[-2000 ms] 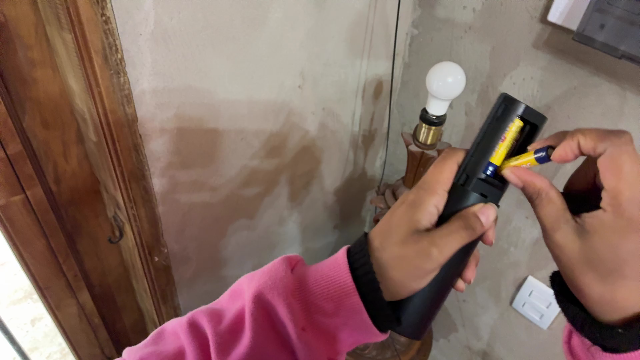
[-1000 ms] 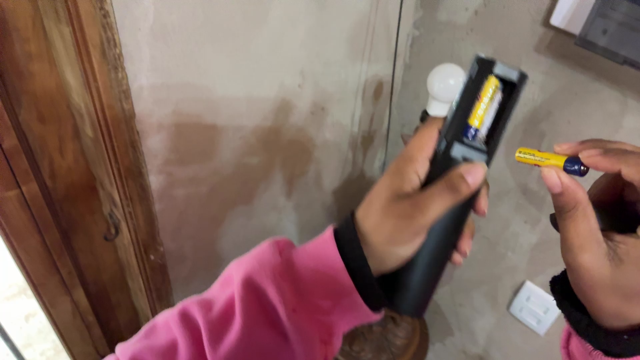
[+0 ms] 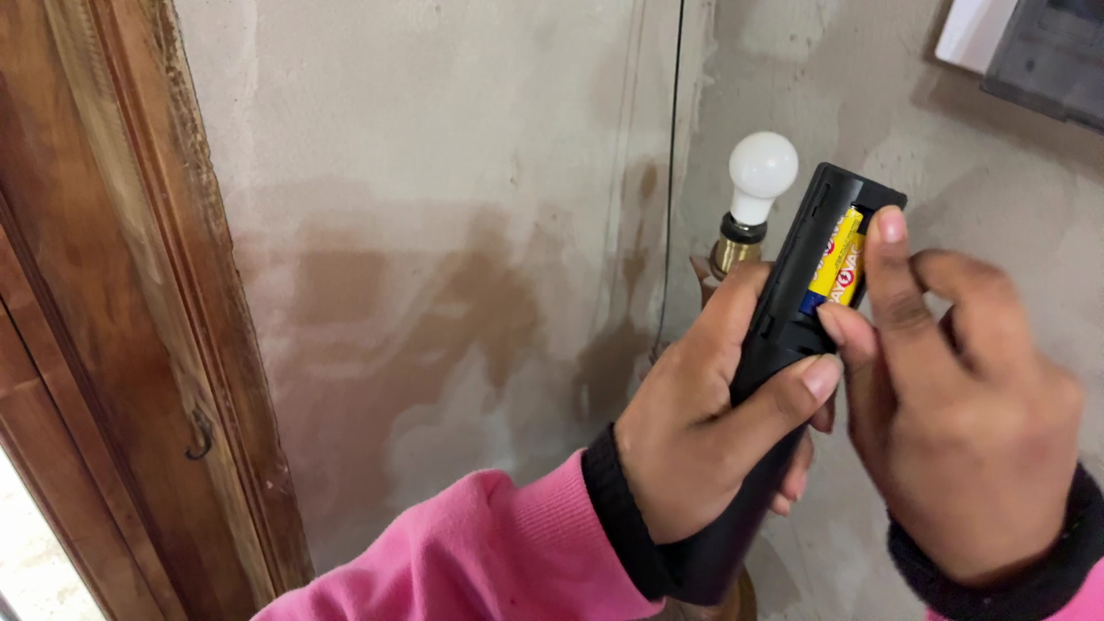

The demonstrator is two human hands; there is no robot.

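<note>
My left hand is wrapped around a black remote control, its back turned toward me and the battery compartment uncovered. Two yellow and blue Rayovac batteries lie side by side in the compartment: the left one and the right one. My right hand has its thumb at the lower end of the right battery and a fingertip at the compartment's upper right edge. Whether the right battery is fully seated cannot be told. The compartment cover does not show.
Behind the remote, a white light bulb stands in a brass socket on a wooden lamp. A wooden door frame with a metal hook is at left. A dark box hangs on the plaster wall, upper right.
My right hand has moved left to the remote, and the battery it held apart from it a second ago now lies in the compartment. The remote has moved slightly down and right.
</note>
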